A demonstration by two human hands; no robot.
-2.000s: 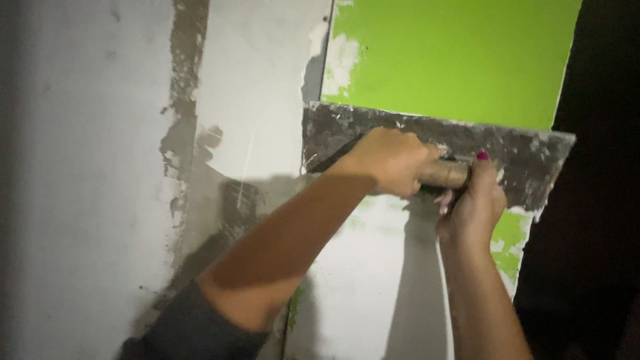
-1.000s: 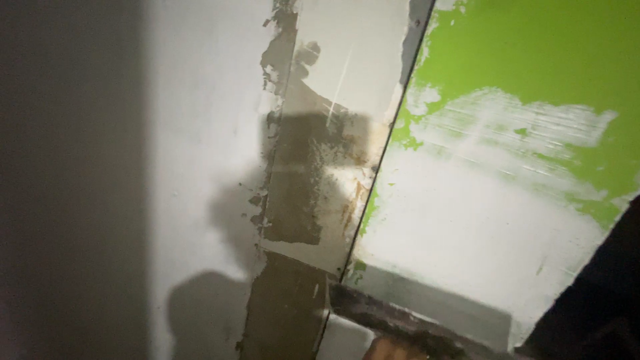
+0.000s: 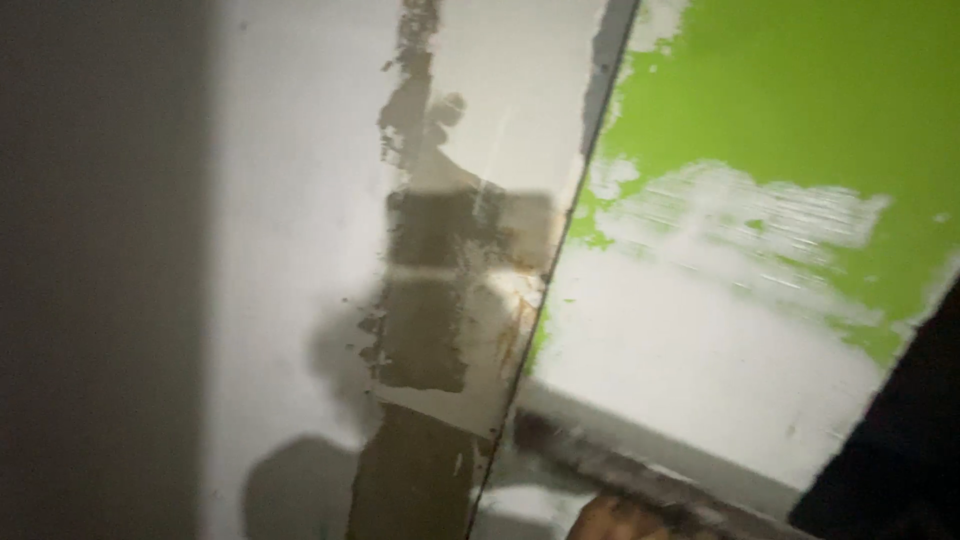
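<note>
At the bottom edge, my left hand [image 3: 616,519] shows only in part, its fingers closed at a wide drywall taping knife; the handle is mostly out of frame. The knife's long, smeared metal blade [image 3: 645,474] slants down to the right, blurred, against the white-coated lower part of the wall panel. My right hand is not in view. Above the blade, white joint compound [image 3: 697,300] covers the panel, with thin, streaky edges over bright green paint [image 3: 780,97].
A dark narrow gap [image 3: 553,262] runs down the panel's left side. Left of it, a white wall [image 3: 300,187] has a grey-brown unpainted strip [image 3: 424,330] and cast shadows. Beyond the panel's right edge lies a dark area [image 3: 892,450].
The knife and my left hand have moved down the panel, uncovering streaky white compound over the green. My right hand, on the handle two seconds ago, has left the view. The view has shifted and tilted.
</note>
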